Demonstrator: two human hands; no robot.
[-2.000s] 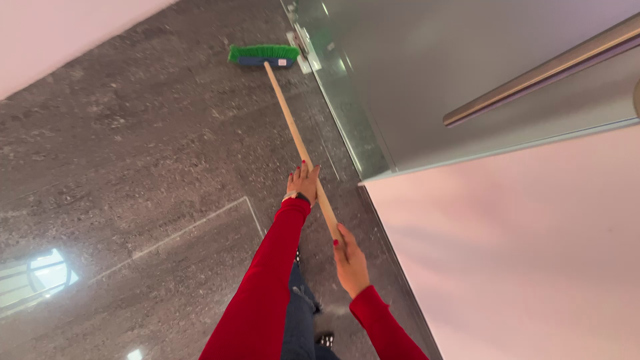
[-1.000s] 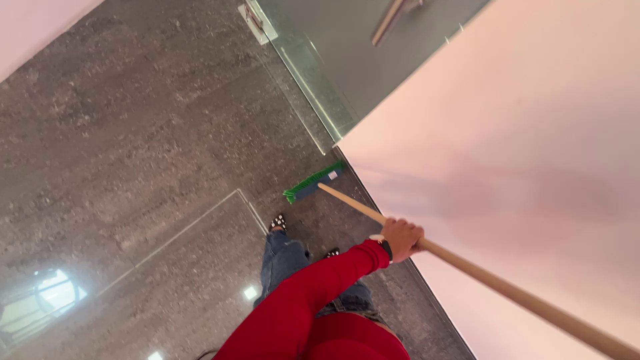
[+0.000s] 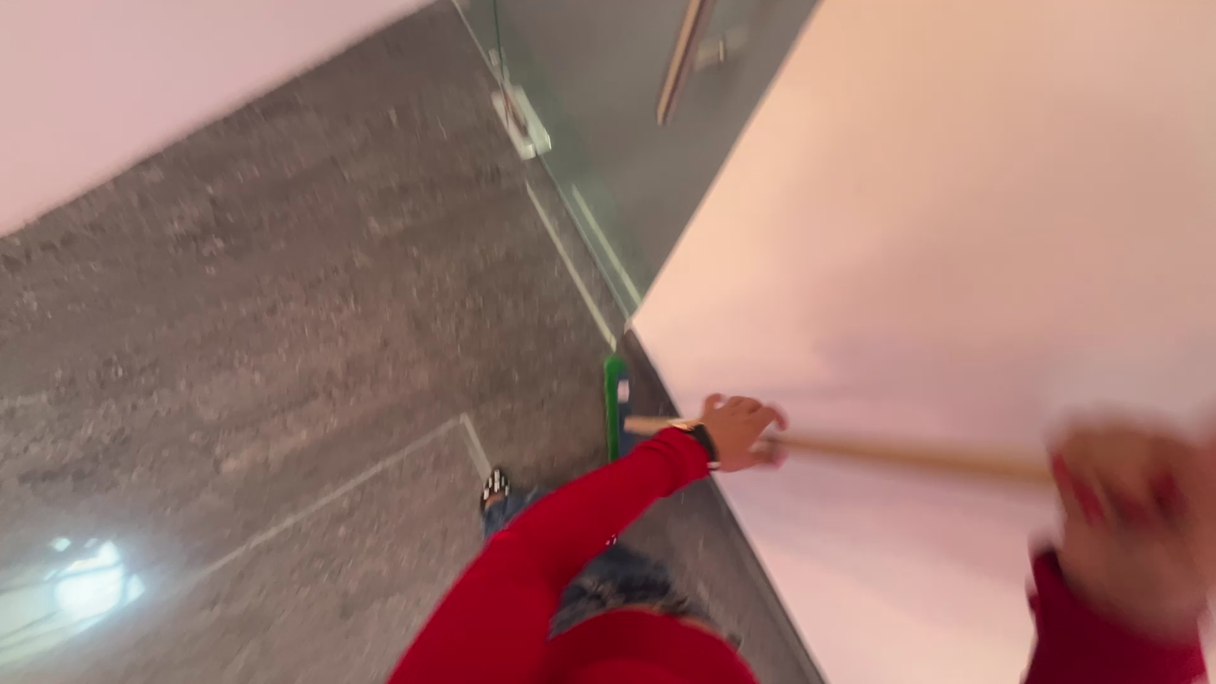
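Note:
A push broom with a green-bristled blue head (image 3: 616, 404) rests on the dark floor near the foot of the pale wall. Its wooden handle (image 3: 912, 458) runs rightward from the head, in front of the wall. My left hand (image 3: 743, 432), with a dark band at the wrist, is around the handle close to the head, its fingers partly spread; whether it grips firmly is unclear. Farther up, at the right edge, my right hand (image 3: 1130, 513) is closed on the handle and blurred by motion.
A glass door (image 3: 608, 114) with a long bar handle (image 3: 682, 62) and a metal floor fitting (image 3: 522, 122) meets the pale wall (image 3: 950, 237) at a corner. My shoe (image 3: 495, 486) stands on the speckled floor (image 3: 285, 351), left of the broom head.
The broom head has moved from beside the glass door's fitting to the wall's foot, and has turned. The handle now points right. My right hand, out of view a second ago, is visible again.

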